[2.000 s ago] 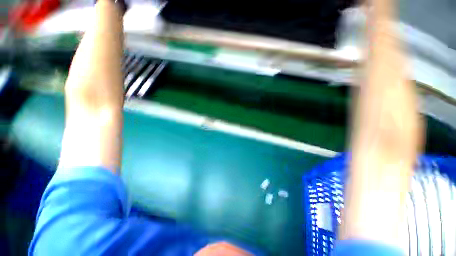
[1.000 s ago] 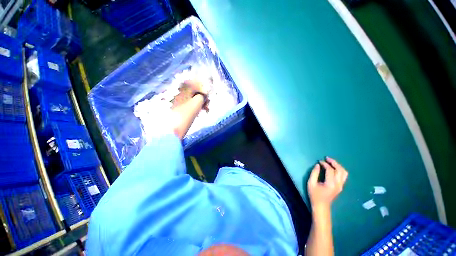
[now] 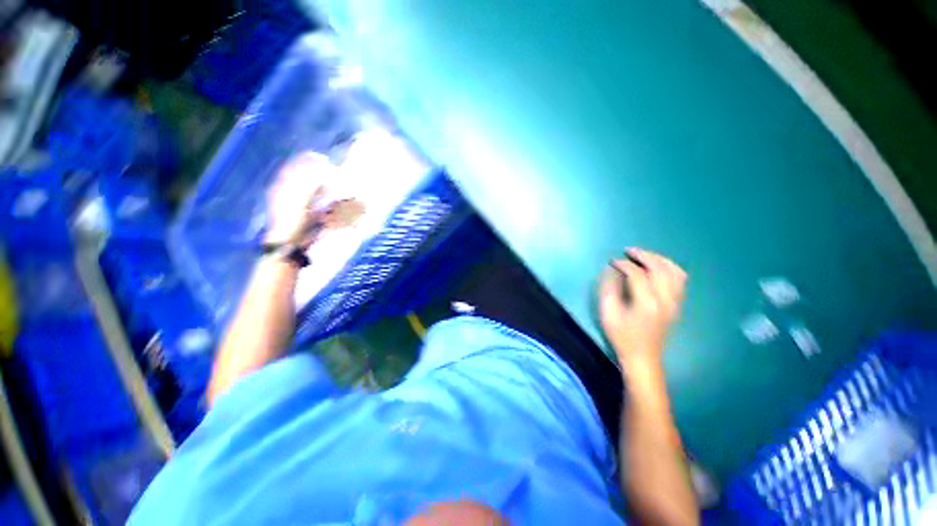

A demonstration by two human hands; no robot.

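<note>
The left blue crate (image 3: 385, 247) stands below the bench edge, with a clear liner bag and a bright heap of small white parts (image 3: 375, 170) in it. My left hand (image 3: 313, 211) is in the crate's mouth over the heap, blurred and overexposed; whether it holds parts cannot be told. My right hand (image 3: 645, 298) rests near the edge of the green bench (image 3: 616, 134), fingers loosely curled, with nothing visible in it. Small translucent white clips (image 3: 779, 292) lie on the bench to the right of my right hand.
A blue perforated crate (image 3: 822, 431) with a pale label stands at the lower right. A pale rail (image 3: 822, 98) curves along the bench's far side. Blurred blue crates (image 3: 62, 380) stand on racks at the left. A small white piece (image 3: 462, 307) shows beside my clothing.
The view has turned and blurred. My left hand has pulled back from deep in the heap towards the crate's left side. My right hand is still over the bench, its fingers slightly changed.
</note>
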